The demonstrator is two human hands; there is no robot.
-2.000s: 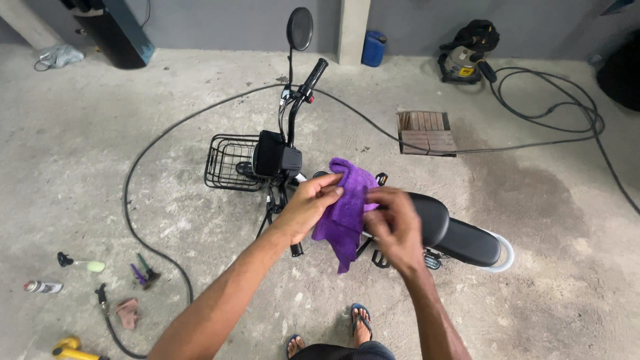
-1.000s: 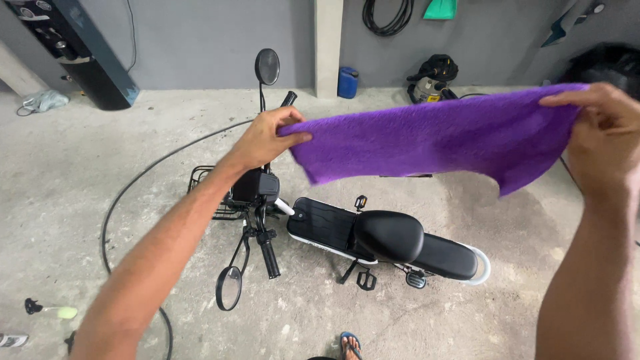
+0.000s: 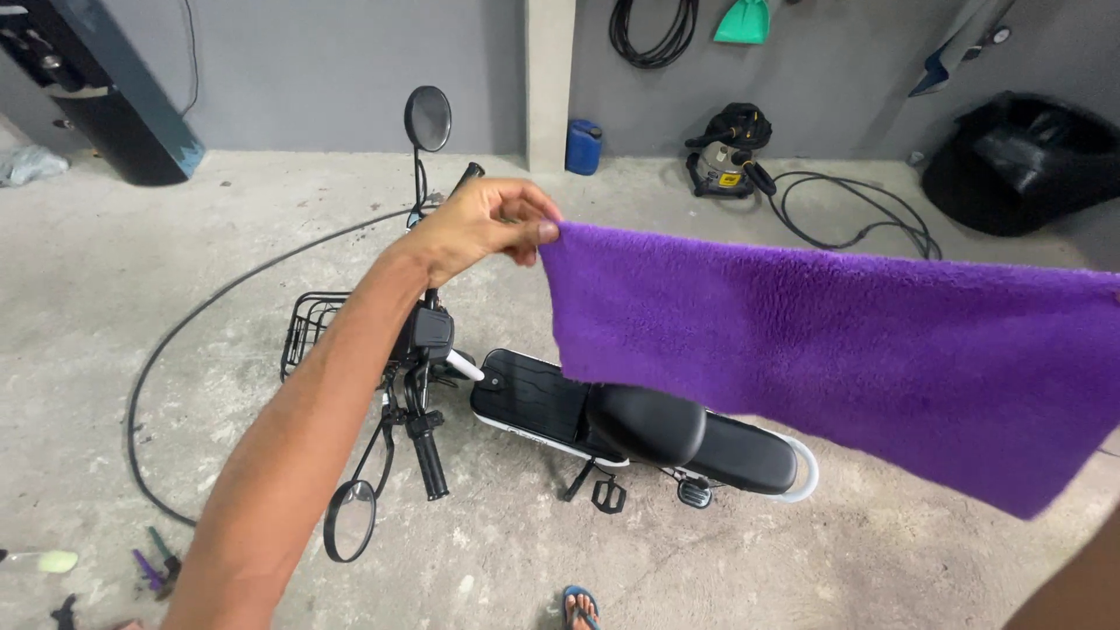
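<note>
A purple microfibre cloth (image 3: 814,341) hangs stretched out in the air across the right half of the view. My left hand (image 3: 490,223) pinches its upper left corner between thumb and fingers. The cloth runs to the right edge of the picture, where my right hand lies almost wholly outside the view; only part of the forearm shows at the lower right. Beneath the cloth stands an electric scooter with a black seat (image 3: 647,424), a footboard (image 3: 534,394), a handlebar grip (image 3: 429,464), a wire basket (image 3: 306,328) and two round mirrors (image 3: 429,119).
A black hose (image 3: 144,376) curves over the concrete floor. By the wall are a wet-dry vacuum (image 3: 724,166), a blue canister (image 3: 584,147), a large black tub (image 3: 1015,166) and a dark water dispenser (image 3: 131,131). Brushes (image 3: 157,569) lie at the lower left.
The purple cloth was bunched between both hands over the scooter two seconds ago. It has since been raised and spread wide, and the right hand has moved right, nearly out of view.
</note>
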